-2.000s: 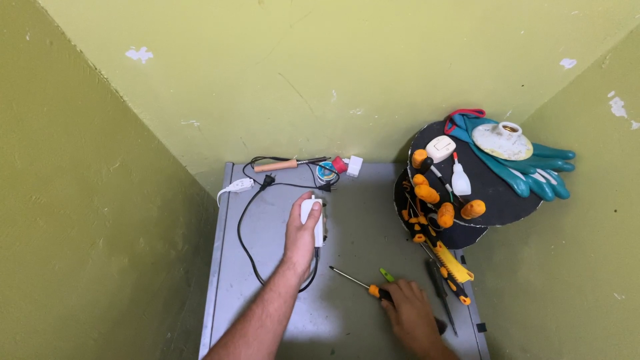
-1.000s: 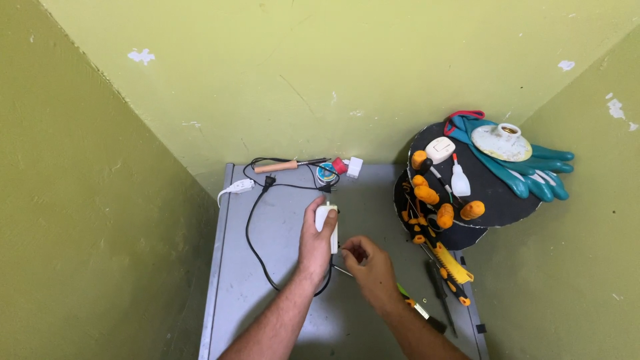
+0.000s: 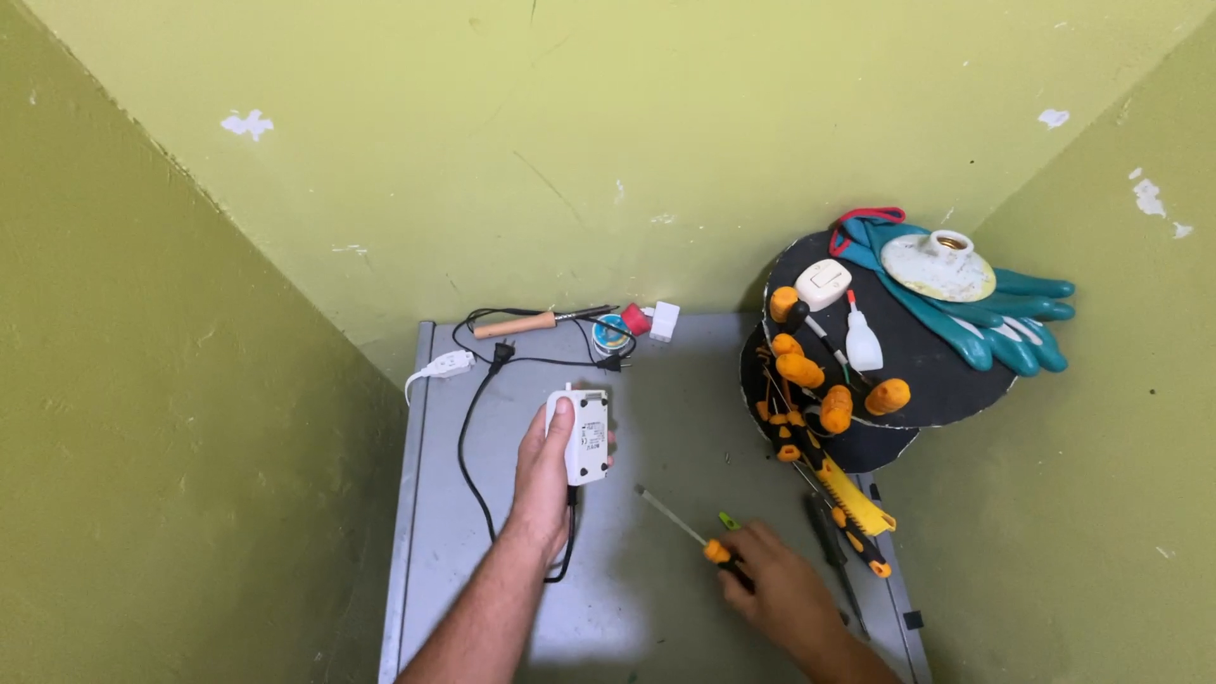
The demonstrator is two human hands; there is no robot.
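My left hand [image 3: 543, 475] grips a white plastic electrical box [image 3: 587, 439], its labelled face with small dark screw points turned up. A black cord [image 3: 465, 437] runs from the box's lower end to a two-pin plug [image 3: 503, 353] lying on the grey metal table [image 3: 608, 627]. Lower right, the fingers of my right hand [image 3: 760, 570] are on the orange and black handle of a screwdriver [image 3: 679, 518], its shaft pointing up and left toward the box. Just behind those fingers a small green object [image 3: 729, 521] shows in part.
A wooden-handled soldering iron [image 3: 518, 325], solder spool [image 3: 611, 334] and white adapter [image 3: 665, 322] lie at the back. On the right, a black round stand [image 3: 931, 404] holds screwdrivers, a small bottle [image 3: 863, 342], teal gloves [image 3: 950, 332] and a lamp socket [image 3: 940, 264]. A yellow saw [image 3: 845, 489] lies beside it.
One second ago my right hand was beside the box's lower end; now it is lower right, at the screwdriver's handle. My left hand has kept hold of the box, whose labelled face now shows.
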